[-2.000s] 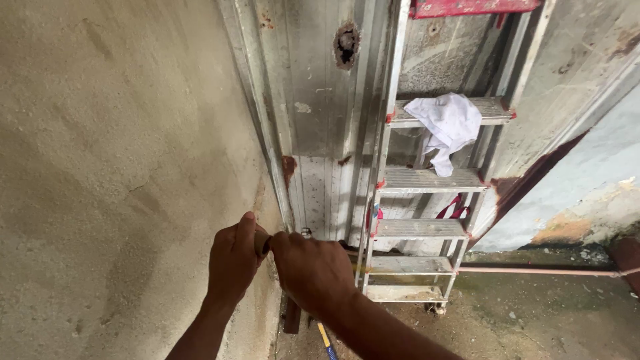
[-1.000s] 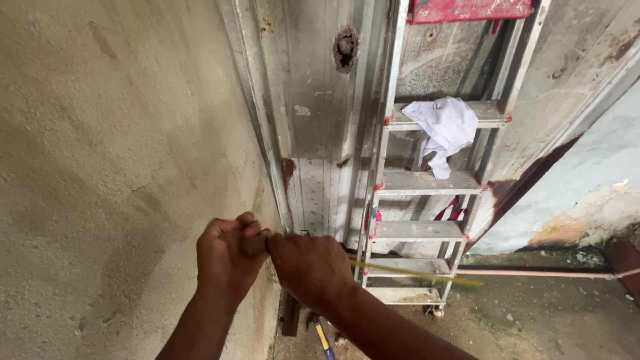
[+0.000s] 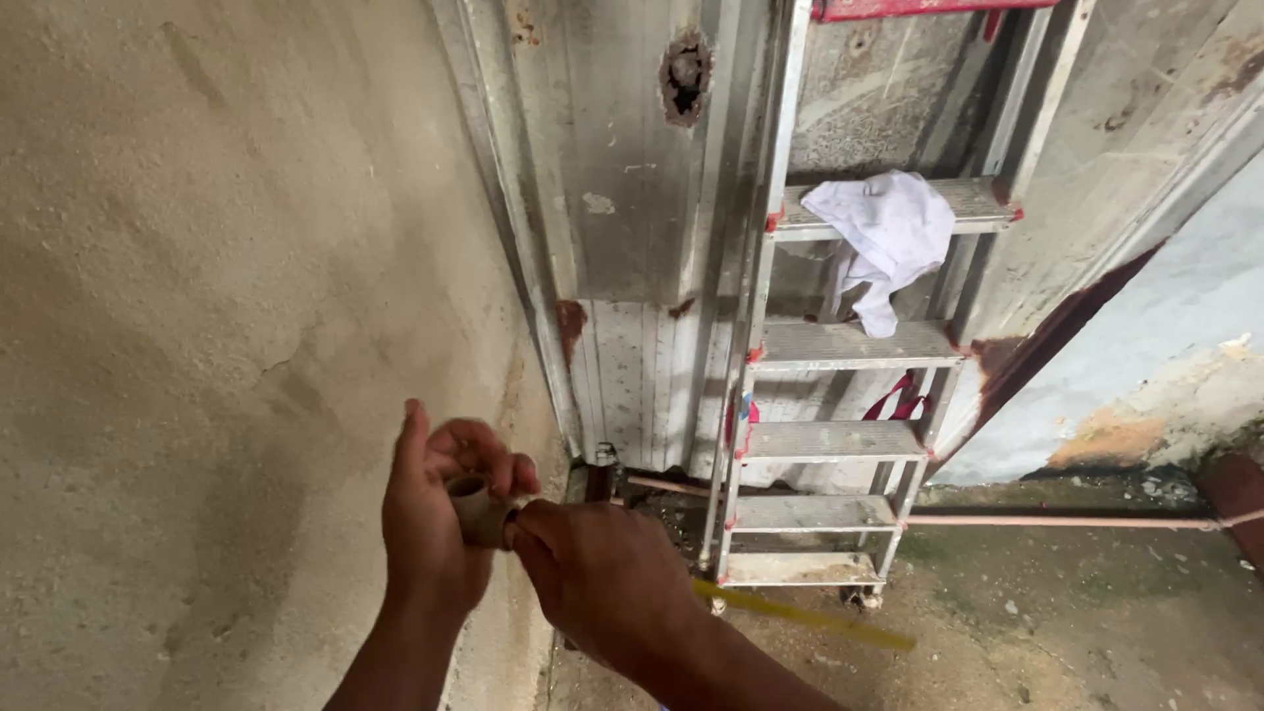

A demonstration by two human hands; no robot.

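Observation:
My left hand (image 3: 434, 513) holds a short grey-brown pipe fitting (image 3: 481, 513) in its palm, its round opening facing up. Several of the left fingers are raised around the fitting. Against the fitting's right end my right hand (image 3: 602, 563) is closed on a tool. A yellow strip (image 3: 805, 614), perhaps a hacksaw blade or a tool's handle, juts out to the right from behind the right hand; most of that tool is hidden by the hand.
A rough plastered wall (image 3: 197, 296) stands close on the left. An aluminium stepladder (image 3: 839, 439) with a white cloth (image 3: 889, 232) on a step leans near a rusty corrugated metal sheet (image 3: 632, 217). A thin pink pipe (image 3: 1066, 521) runs low along the wall base at right.
The left fingers have loosened, and the fitting's round opening has come into view. The yellow strip, hardly visible two seconds ago, now extends right of the right hand.

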